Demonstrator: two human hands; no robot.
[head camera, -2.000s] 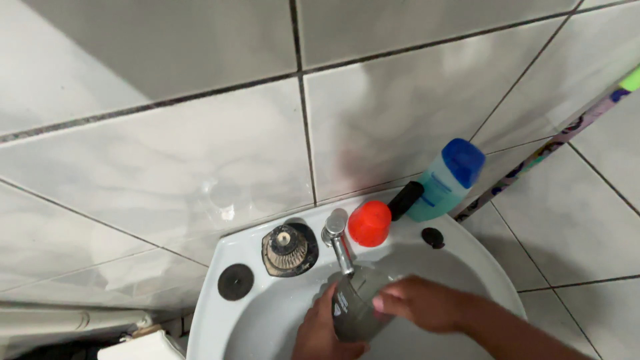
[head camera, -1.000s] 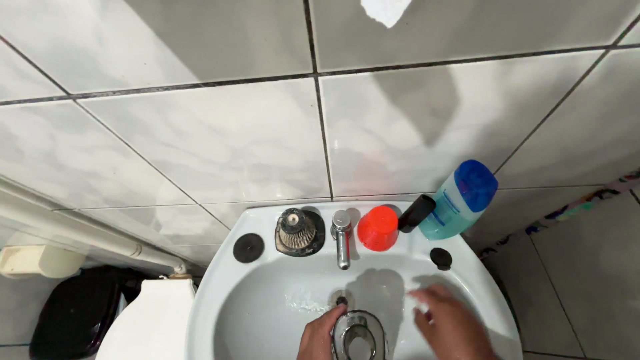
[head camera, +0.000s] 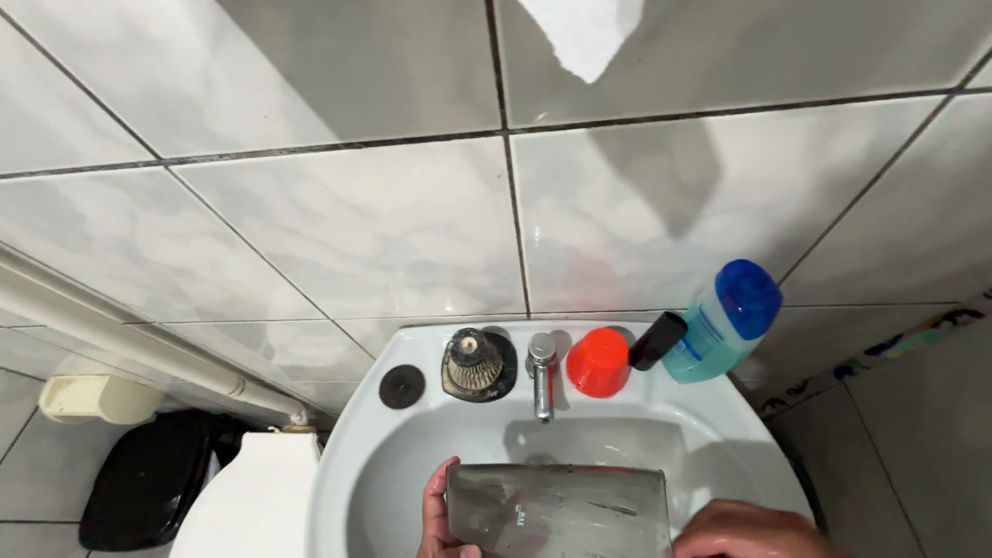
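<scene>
A translucent grey plastic container (head camera: 558, 508), wet and bearing some writing, is held low over the washbasin (head camera: 387, 465). My left hand (head camera: 440, 515) grips its left side, fingers behind and thumb in front. At its lower right edge is my right hand (head camera: 748, 531), fingers curled; whether it grips the container or only touches it cannot be told. The chrome tap (head camera: 543, 380) stands just behind the container. On the basin's back ledge are a black-and-beige ribbed object (head camera: 474, 368), a red plastic cup (head camera: 599, 363) upside down, a black cylinder (head camera: 658, 341) and a blue-capped bottle (head camera: 721, 325).
A round black disc (head camera: 402, 386) lies on the ledge's left corner. Left of the basin are a white toilet lid (head camera: 248, 496), a black bin (head camera: 147, 480) and a wall pipe (head camera: 155, 345). Tiled wall (head camera: 372, 232) rises behind; white paper (head camera: 589, 35) shows at the top.
The container has been raised and turned so its broad side faces the camera. My right hand, apart from it a second ago, is now at its right edge.
</scene>
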